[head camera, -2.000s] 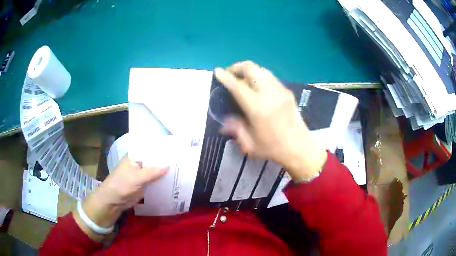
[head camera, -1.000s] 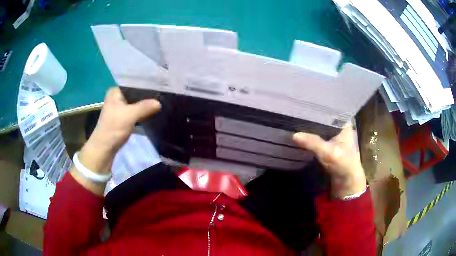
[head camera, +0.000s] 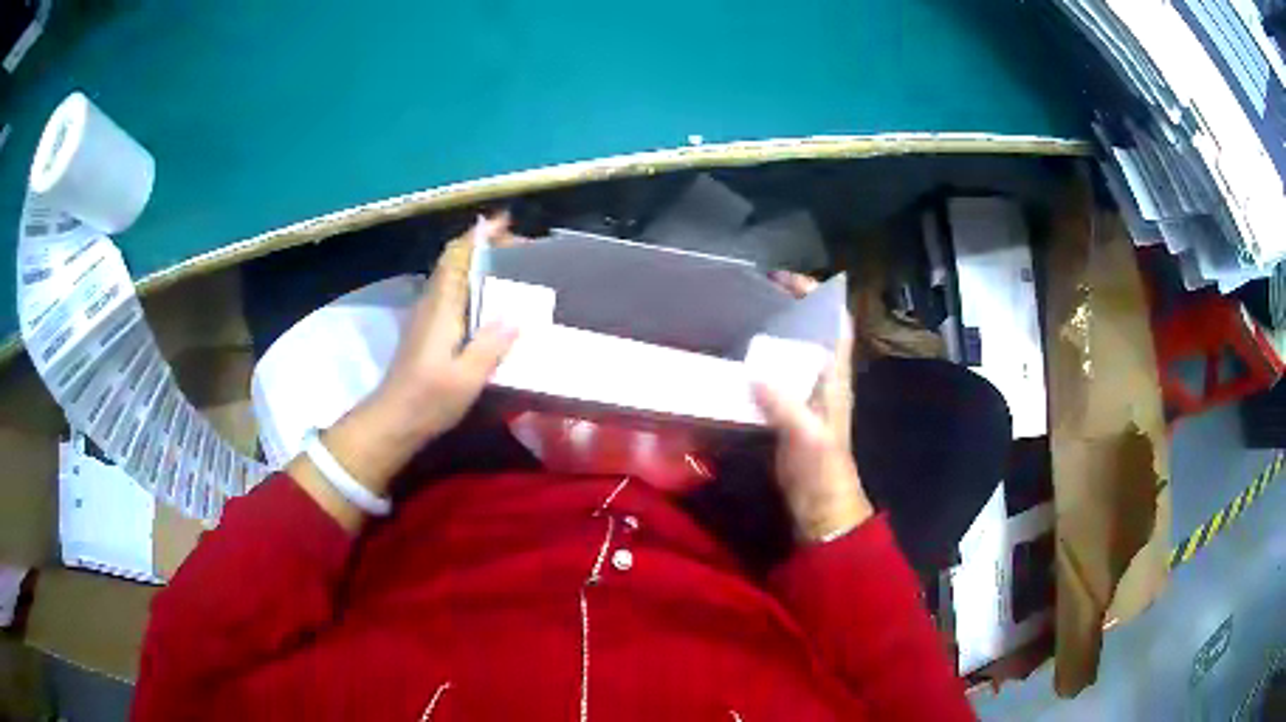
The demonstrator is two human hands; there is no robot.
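Note:
A carton [head camera: 635, 303], opened into a box with a grey-white inside, is held over my lap below the bench edge. Its open side faces up toward me, with small white flaps at both ends. My left hand [head camera: 449, 346] grips its left end, thumb on the white flap and fingers behind. My right hand [head camera: 807, 437] grips its right end, thumb on the right flap, with fingers partly hidden behind the card. The printed outer faces are mostly hidden.
A label roll [head camera: 96, 167] stands on the green bench [head camera: 592, 85] at left, its label strip [head camera: 120, 360] curling down over the edge. A stack of flat cartons [head camera: 1199, 141] lies at right. Below are a brown cardboard box [head camera: 1107, 367] holding cartons [head camera: 999, 303] and a red stool [head camera: 1216, 353].
The flat carton has been turned and folded up into an open box and lowered toward my lap. Both hands have moved closer together, now at its two ends. The view has shifted slightly.

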